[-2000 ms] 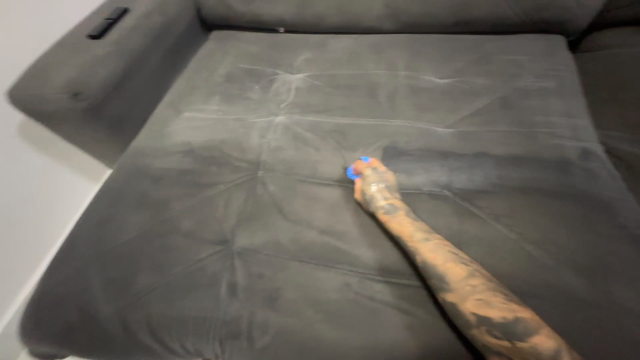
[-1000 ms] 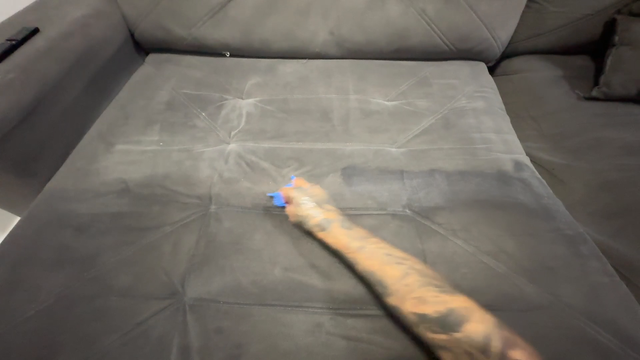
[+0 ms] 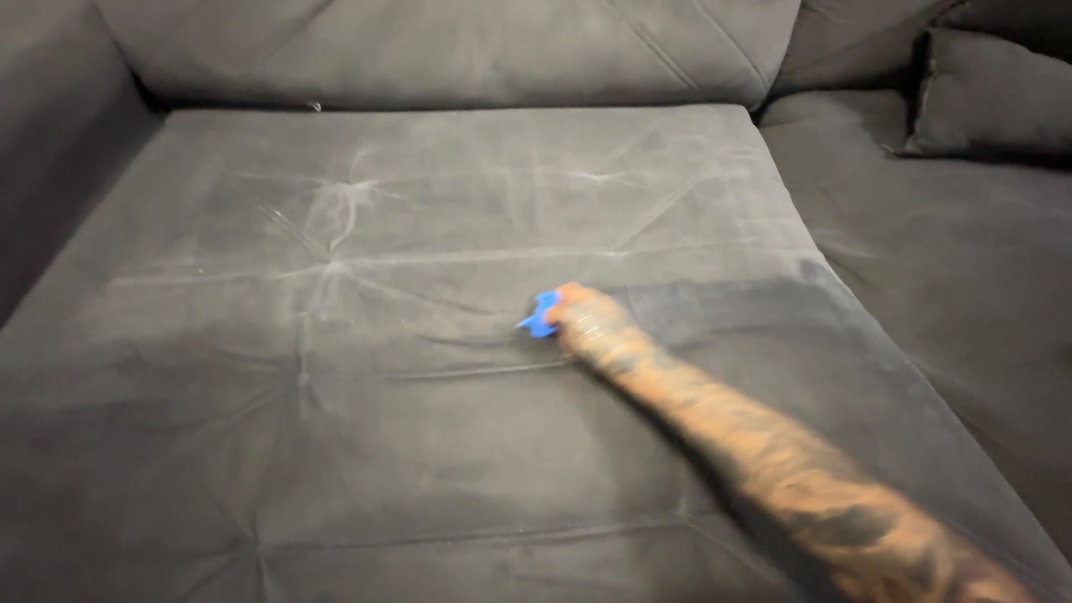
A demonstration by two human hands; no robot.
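My right hand (image 3: 586, 318) is closed around a blue cloth (image 3: 543, 315), part of which sticks out past the fingers on the left. Hand and cloth rest on the grey upholstered sofa seat (image 3: 469, 452), near its middle, just above a stitched seam. A darker band (image 3: 720, 310) in the fabric runs from the hand toward the seat's right edge. Pale streaks lie along the tufted seams farther back. Motion blur hides the fingers' detail and the cloth's exact shape. My left hand is out of the frame.
A backrest cushion (image 3: 452, 50) stands along the seat's far edge, with a small light thing (image 3: 314, 106) at its foot. The armrest (image 3: 59, 126) rises at the left. At the right lies another seat section (image 3: 921, 251) bearing a dark cushion (image 3: 997, 96).
The view has shifted, showing more of the sofa's right side. My right hand, still holding the blue cloth, has moved rightward over the seat since a second ago.
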